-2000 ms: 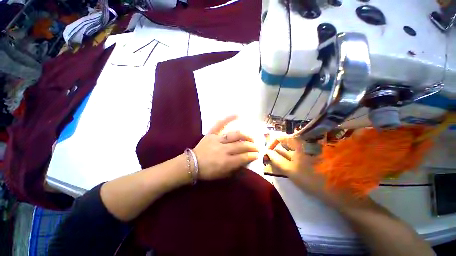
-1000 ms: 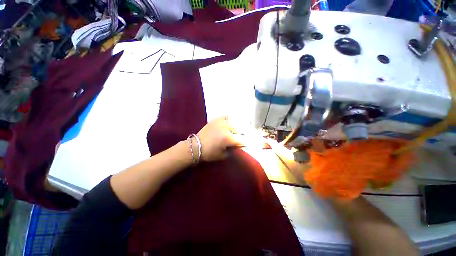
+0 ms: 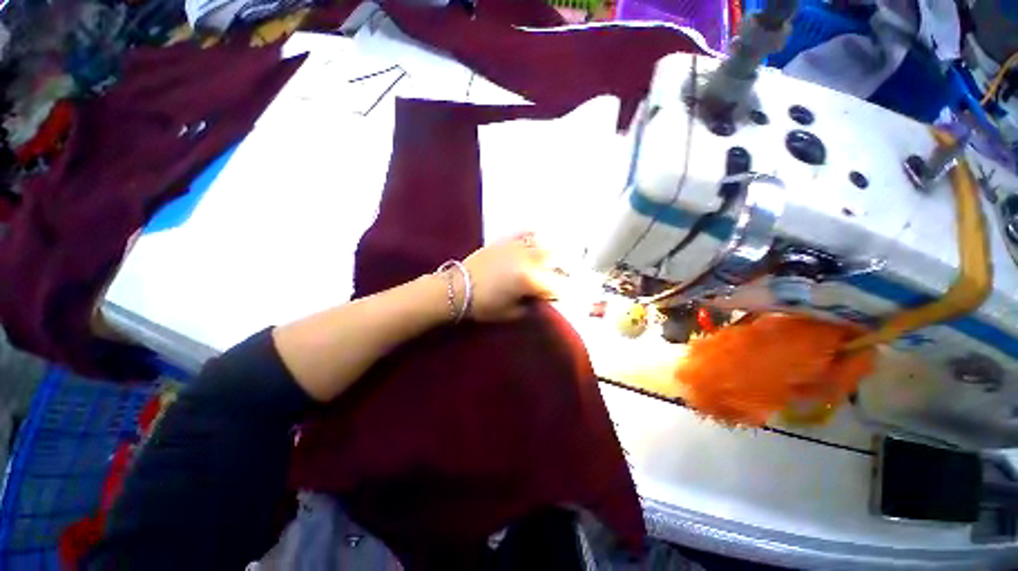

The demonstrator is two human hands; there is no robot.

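My left hand (image 3: 505, 279), with bracelets at the wrist, has its fingers closed at the edge of the maroon panel (image 3: 458, 413), just left of the needle area. The fingertips are washed out by the lamp. The panel hangs over the table's front edge, and a maroon strip (image 3: 430, 184) runs behind my hand. A white piece (image 3: 547, 167) lies beside the strip. The sewing machine head (image 3: 714, 167) stands at the right; glare hides its presser foot. My right hand does not show; a tan blur right of the orange tuft is unclear.
The orange tuft (image 3: 742, 368) hangs beside the needle area. A yellow-tan strap (image 3: 973, 240) hangs down the machine. A black phone (image 3: 927, 480) lies at the right. Maroon cloth (image 3: 84, 223) is bunched at the left, above a blue basket (image 3: 67, 446).
My right hand and forearm have left the needle area and are out of sight. My left hand has drawn in from spread fingers to a closed hold. The view has shifted.
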